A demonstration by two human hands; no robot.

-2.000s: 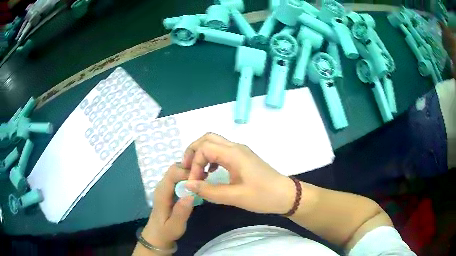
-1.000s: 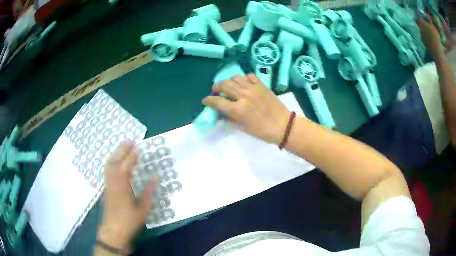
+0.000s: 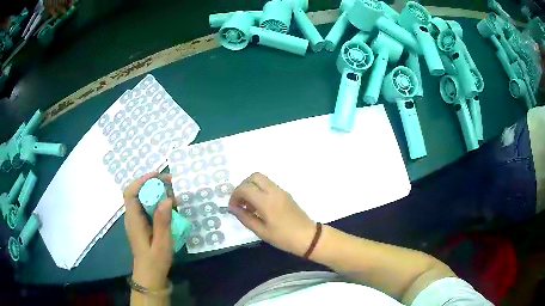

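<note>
My left hand (image 3: 149, 236) holds a teal fan (image 3: 153, 191), its flat round end turned up towards me; the rest of it is partly hidden by my fingers. My right hand (image 3: 272, 214) is over the label sheet (image 3: 311, 161), with thumb and fingertips close together at the right edge of the printed rows. A small greyish piece shows at the fingertips; I cannot tell whether it is a label held or one still on the sheet. The printed labels (image 3: 205, 193) fill the left part of the sheet; the right part is bare white.
A stack of label sheets (image 3: 74, 203) lies at left, touching the working sheet. A heap of teal fans (image 3: 412, 36) lies at the far side and right; one fan (image 3: 345, 101) overlaps the sheet. More fans (image 3: 27, 149) lie at the left edge. Another person's clothing (image 3: 502, 155) shows at right.
The fan my right hand reached at the far side is now in my left hand. My right hand has come back to the labels. The view has shifted.
</note>
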